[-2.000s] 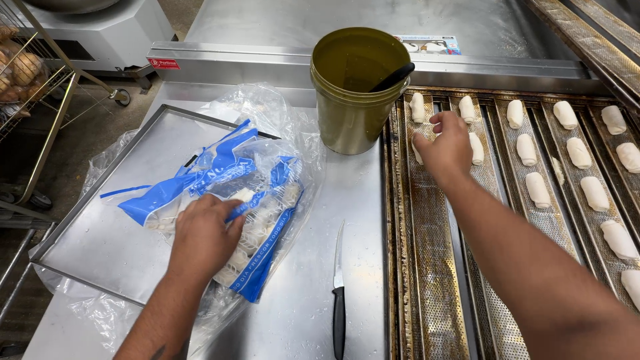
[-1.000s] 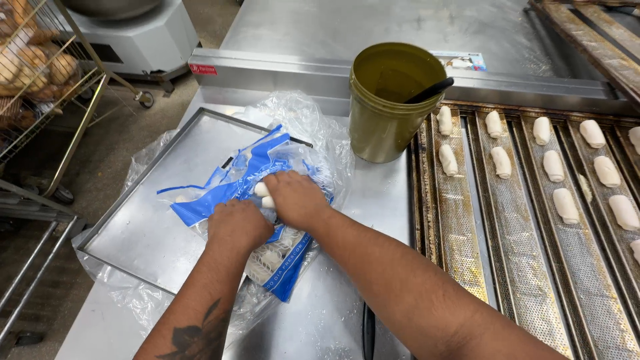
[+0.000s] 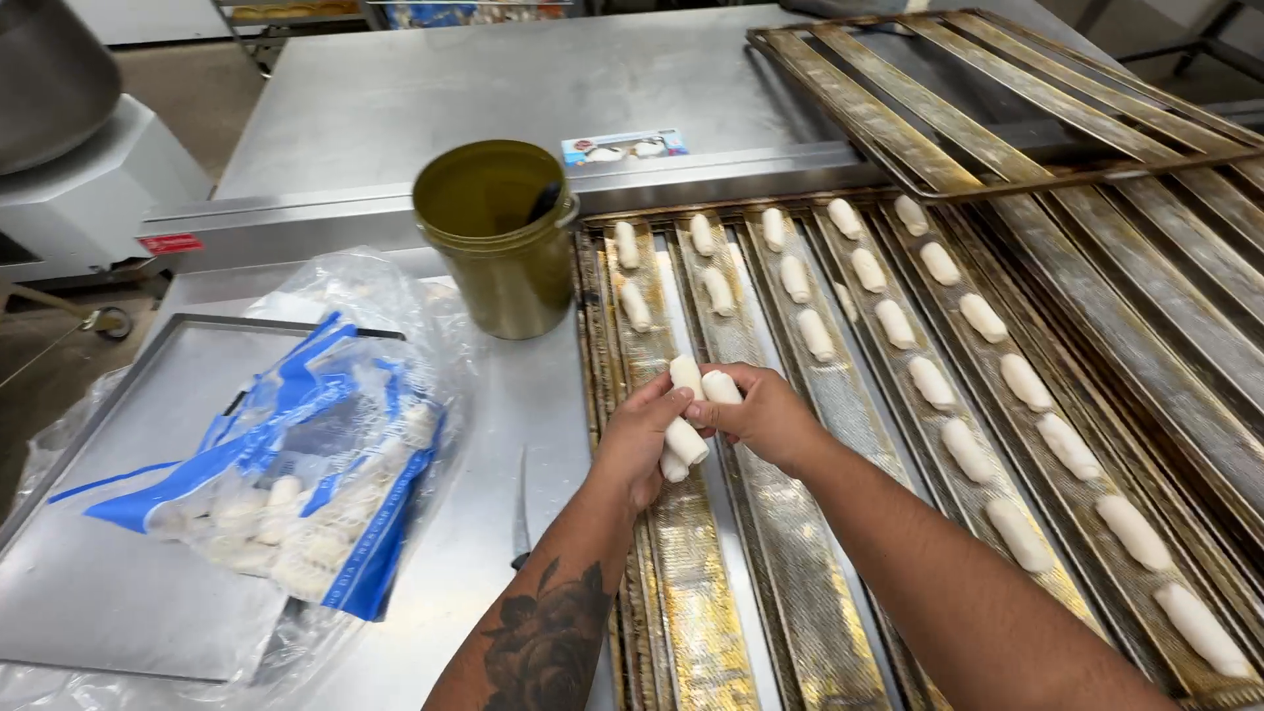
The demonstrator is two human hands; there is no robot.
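Note:
Several short white dough rolls [image 3: 685,441] are gripped in my left hand [image 3: 637,434], above the left channels of a perforated metal baking tray [image 3: 691,553]. Touching it, my right hand [image 3: 765,410] closes on another dough roll [image 3: 721,387]. Rows of dough rolls [image 3: 895,324] lie spaced along the channels; the two leftmost channels show two each beyond my hands. To the left, an opened clear and blue plastic bag [image 3: 380,553] with more dough pieces [image 3: 281,518] inside rests partly on a flat metal sheet tray [image 3: 128,592].
An olive plastic bucket [image 3: 513,286] with a black handle inside stands behind the bag. A knife [image 3: 520,513] lies on the steel table [image 3: 484,592], partly behind my left forearm. Another channelled tray [image 3: 918,118] overlaps at the back right. A small printed box [image 3: 624,147] lies behind the table's raised edge.
Both hands have moved right, from the bag to over the baking tray, and now hold dough rolls. The second channel shows two rolls, as before. The view has shifted.

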